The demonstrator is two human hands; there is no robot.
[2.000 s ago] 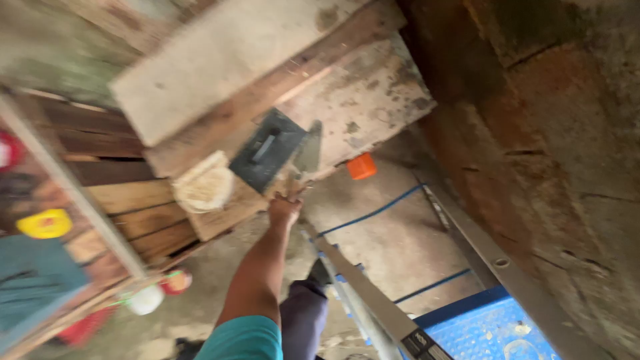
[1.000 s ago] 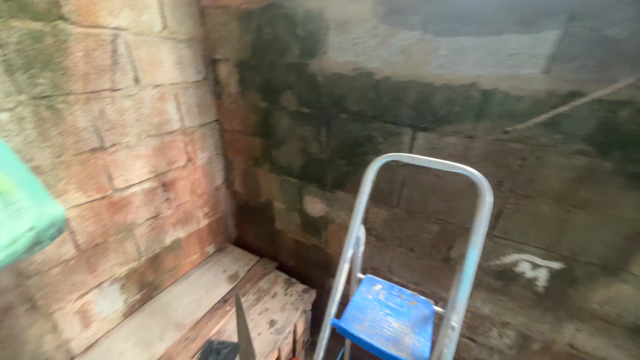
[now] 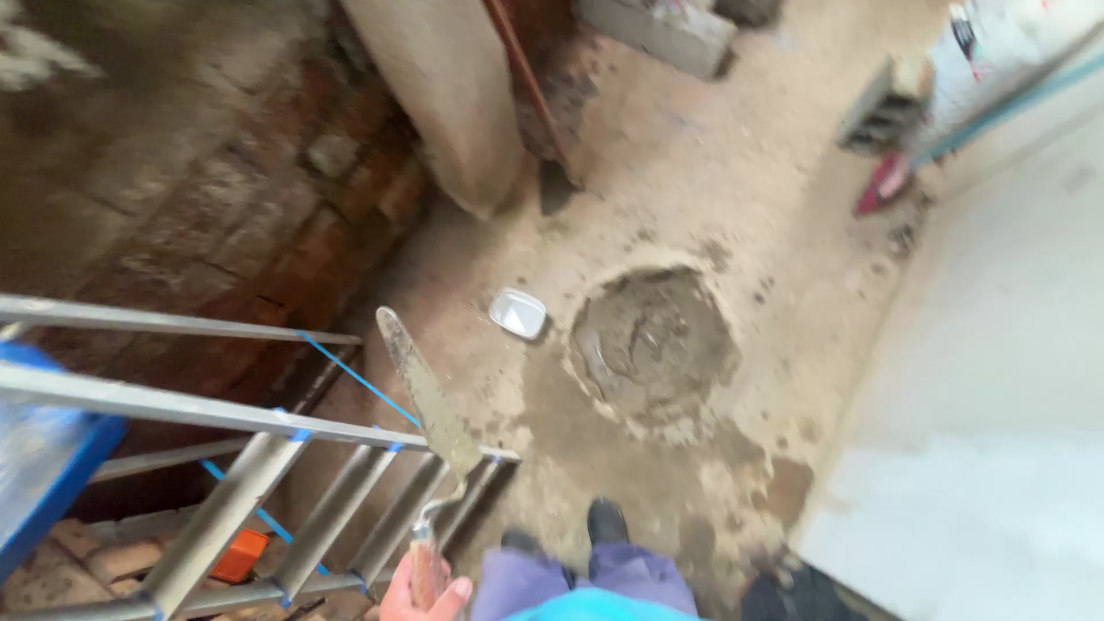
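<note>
At the bottom, left of centre, my left hand (image 3: 423, 591) grips the wooden handle of a pointed masonry trowel (image 3: 431, 397). Its blade points up and to the left, with grey mortar smeared on it. My right hand is out of view. On the concrete floor, right of the trowel, lies a round patch of wet mortar (image 3: 655, 345). Beside that patch is a small white plastic tub (image 3: 518, 313).
An aluminium stepladder (image 3: 216, 410) with a blue platform (image 3: 52, 466) stands at left, an orange container (image 3: 240, 555) behind its rungs. Concrete blocks (image 3: 660, 34) lie at the top. A pale panel (image 3: 975, 431) borders the right side. My shoes (image 3: 607, 520) are on the floor below the mortar.
Two seconds ago my left hand was low at the wooden boards, beside a dark float; now it holds the trowel over the floor near the stepladder. The view has swung widely.
</note>
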